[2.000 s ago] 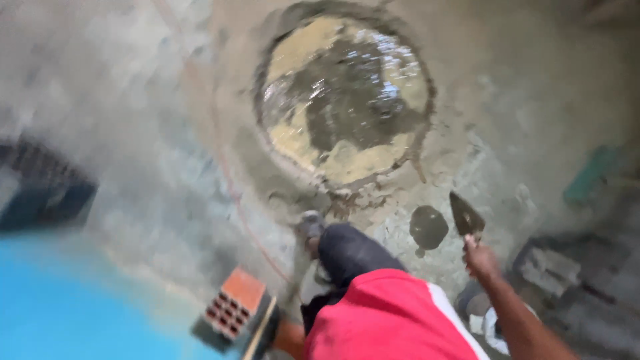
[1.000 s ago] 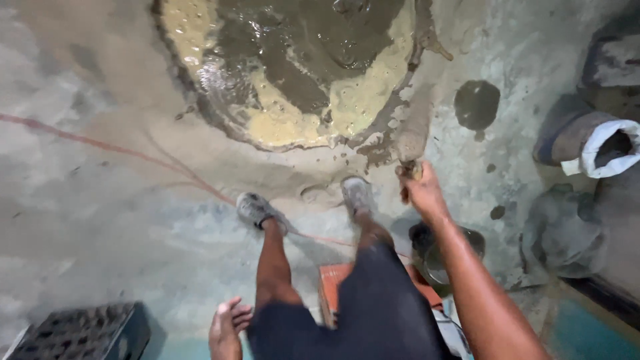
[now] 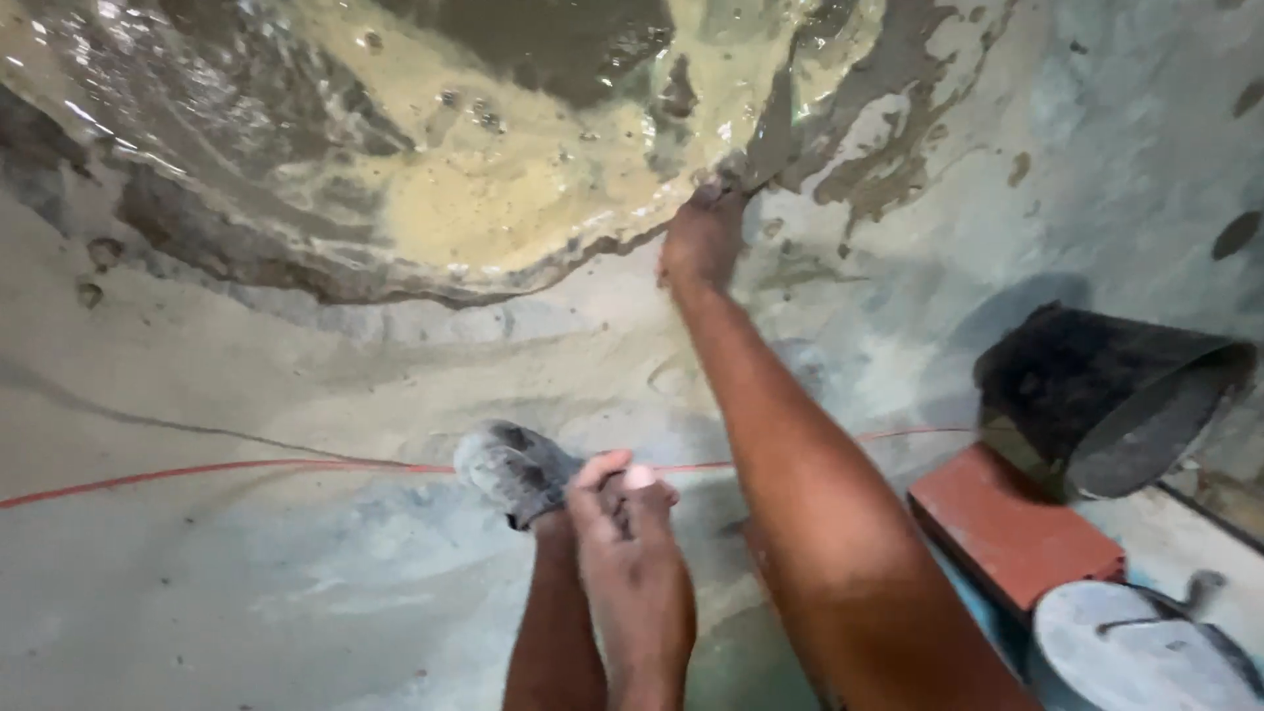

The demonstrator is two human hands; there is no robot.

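My right hand (image 3: 706, 232) is closed around the handle of a pointing trowel (image 3: 775, 123) at the near right rim of a round basin of wet mix. The trowel's blade points away from me, over the edge of the wet mortar (image 3: 494, 197), which is part yellowish and part grey and shiny. Above my shoe, in the lower middle, is my left hand (image 3: 632, 563), its fingers loosely curled; nothing shows in it for certain.
A red cord (image 3: 247, 464) runs across the floor past my shoe (image 3: 513, 469). At the right a black bucket (image 3: 1106, 385) lies tipped on its side, by a red clay block (image 3: 1017, 523) and a round container with a pale lid (image 3: 1136, 642). Mortar splashes mark the floor (image 3: 987, 247).
My right hand has reached forward to the basin's rim with the trowel. The left hand has come in from the lower left to the middle. The view has moved closer to the basin.
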